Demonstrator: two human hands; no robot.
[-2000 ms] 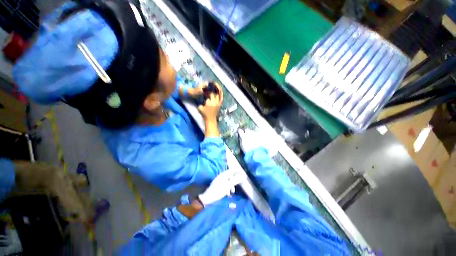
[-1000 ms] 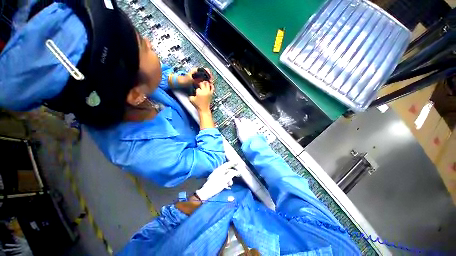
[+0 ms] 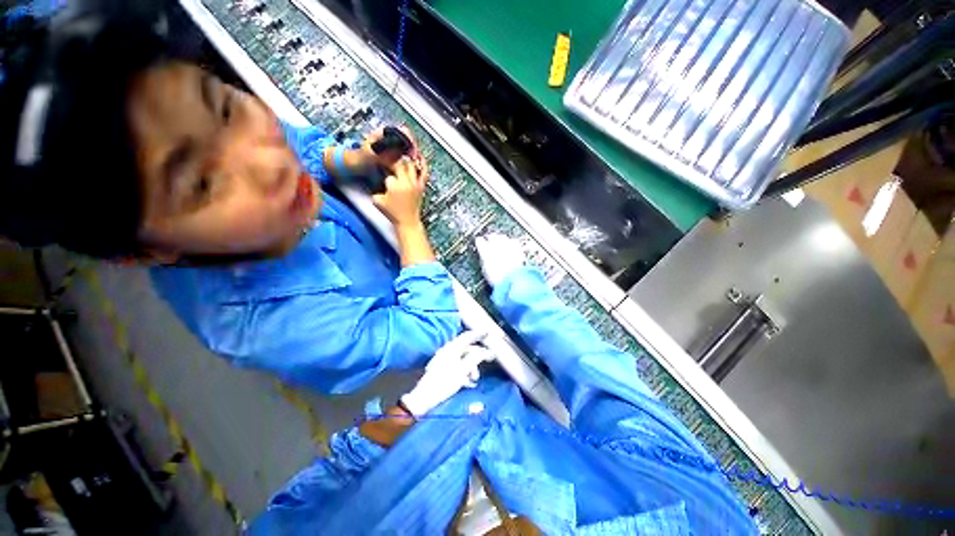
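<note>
Green circuit boards (image 3: 461, 215) lie edge to edge in a row between pale conveyor rails (image 3: 670, 393). My right hand (image 3: 505, 258), in a white glove, rests over the boards just past the co-worker's hands. Its fingertips are small and blurred; whether they hold anything cannot be told. My left hand (image 3: 448, 375), also white-gloved, is at the near rail in front of my chest, fingers slightly bent and apart, with nothing seen in it. A band is at my left wrist. A thin blue coiled cord (image 3: 796, 488) runs across my coat to the right.
A co-worker in a blue coat (image 3: 314, 304) stands close at left, hands over the line on a small black thing (image 3: 393, 143). Beyond the far rail are a black tray (image 3: 565, 194), a green mat (image 3: 503, 40) with a ribbed blister tray (image 3: 712, 94) and yellow knife (image 3: 560, 60), and a steel table (image 3: 838, 345).
The co-worker's head has turned towards me. The view has shifted, so the mat and blister tray sit higher in it. My hands stay near the same places, the right still over the boards.
</note>
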